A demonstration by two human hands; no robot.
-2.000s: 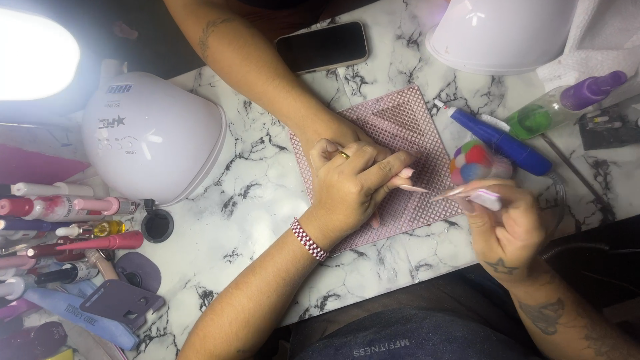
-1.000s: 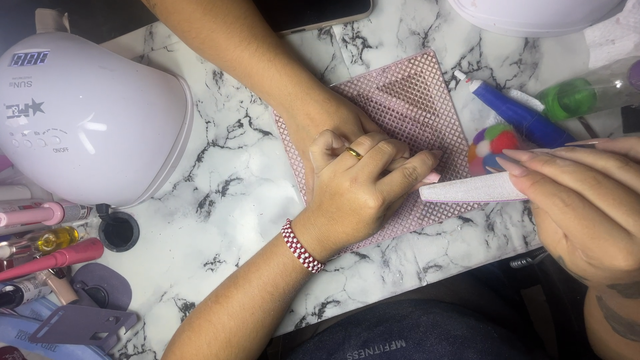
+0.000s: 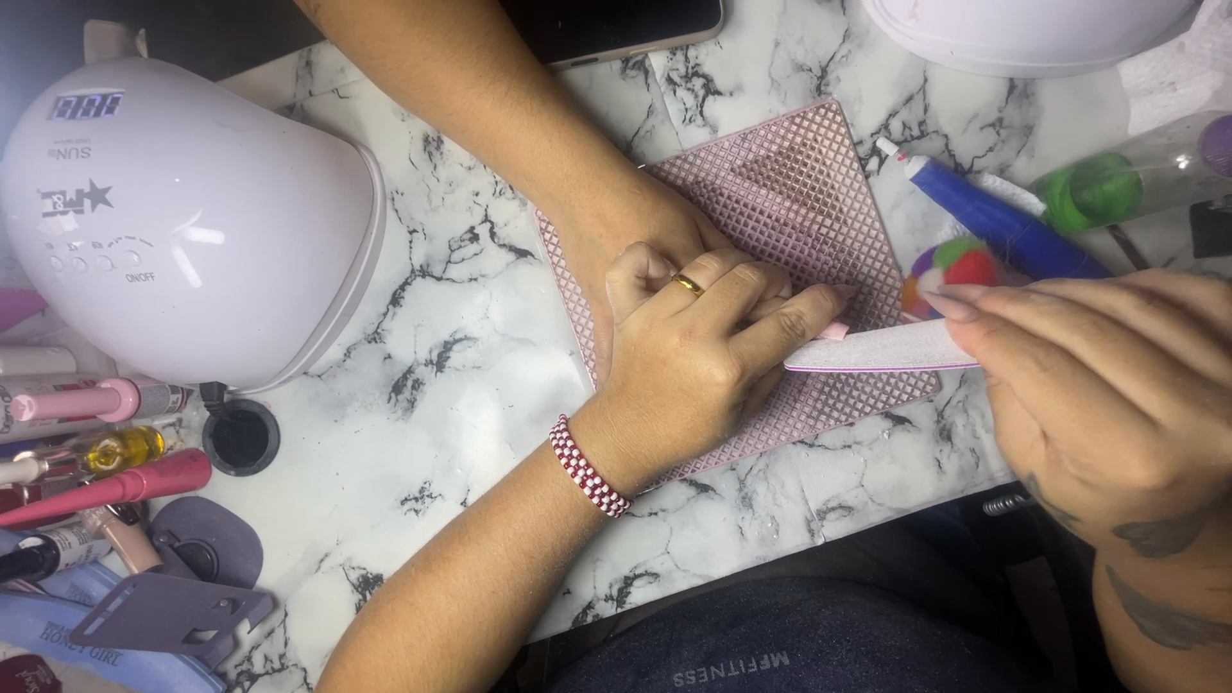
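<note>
My left hand (image 3: 707, 361), with a gold ring and a beaded bracelet at the wrist, is closed around the fingers of another person's hand (image 3: 626, 226). That person's forearm comes in from the top. One pink nail (image 3: 834, 331) sticks out past my left fingertips. At the right, my right hand (image 3: 1107, 385) pinches one end of a whitish nail file (image 3: 881, 348) with a purple edge. The file's far end lies beside the pink nail; whether they touch I cannot tell. Below the hands is a pink diamond-patterned mat (image 3: 808, 202).
A white nail lamp (image 3: 192, 231) stands at the left, above nail polish bottles (image 3: 77, 401) and a purple phone stand (image 3: 173, 616). Another white lamp (image 3: 1030, 29) and a phone (image 3: 616, 29) are at the top. Right of the mat lie a multicolored ball (image 3: 948, 269), a blue tube-shaped tool (image 3: 1006, 217) and a clear bottle (image 3: 1107, 188).
Two seconds ago my right hand was lower, with a white item and its fingers near the nail; since then the file has come flat beside the nail. The view has moved closer.
</note>
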